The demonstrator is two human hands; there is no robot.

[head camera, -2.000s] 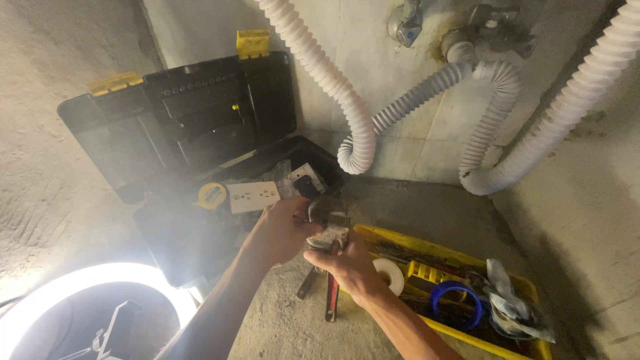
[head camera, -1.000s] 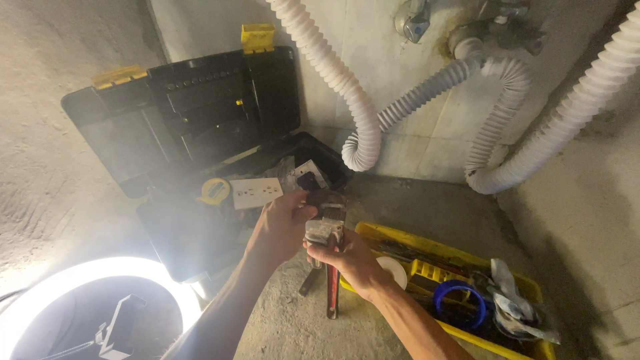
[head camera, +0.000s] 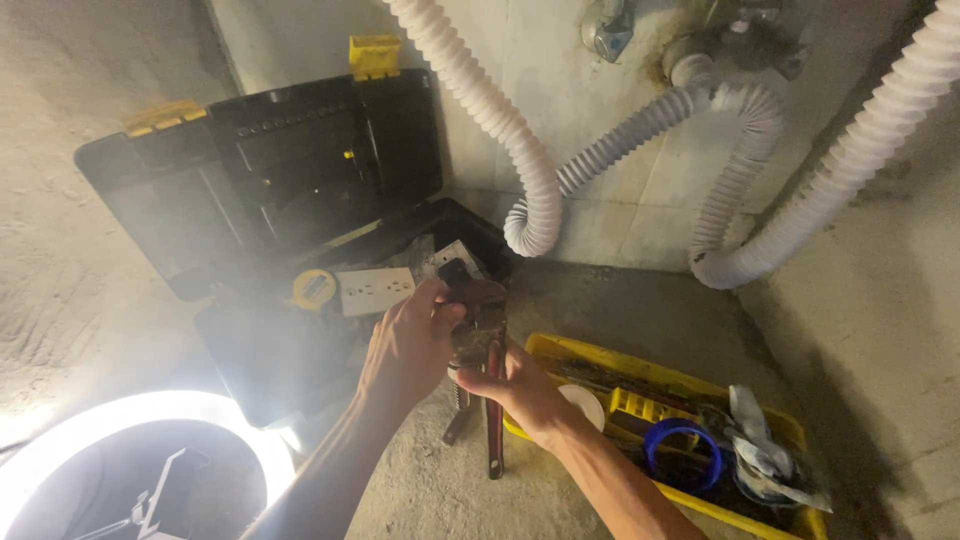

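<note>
A dark, worn pipe wrench (head camera: 480,319) with a red-edged handle is between my two hands, its head upward and its handle hanging down. My left hand (head camera: 412,337) grips the head from the left, fingers and thumb near the jaw. My right hand (head camera: 521,394) is closed around the upper handle, its thumb across the part below the head. A coil spring (head camera: 459,390) shows under the head. Behind my left hand lie a white outlet cover plate (head camera: 375,290) and a yellow tape measure (head camera: 313,289).
An open black toolbox (head camera: 262,172) stands behind at left. At right is a yellow tray (head camera: 600,345) with a blue ring (head camera: 682,454), a white tape roll (head camera: 581,405) and tools. Corrugated white hoses (head camera: 480,90) hang ahead. A lit ring lamp (head camera: 172,409) is at lower left.
The wrench has turned in my hands; its dark head now shows more fully above my right hand. My left hand has shifted its grip on the head.
</note>
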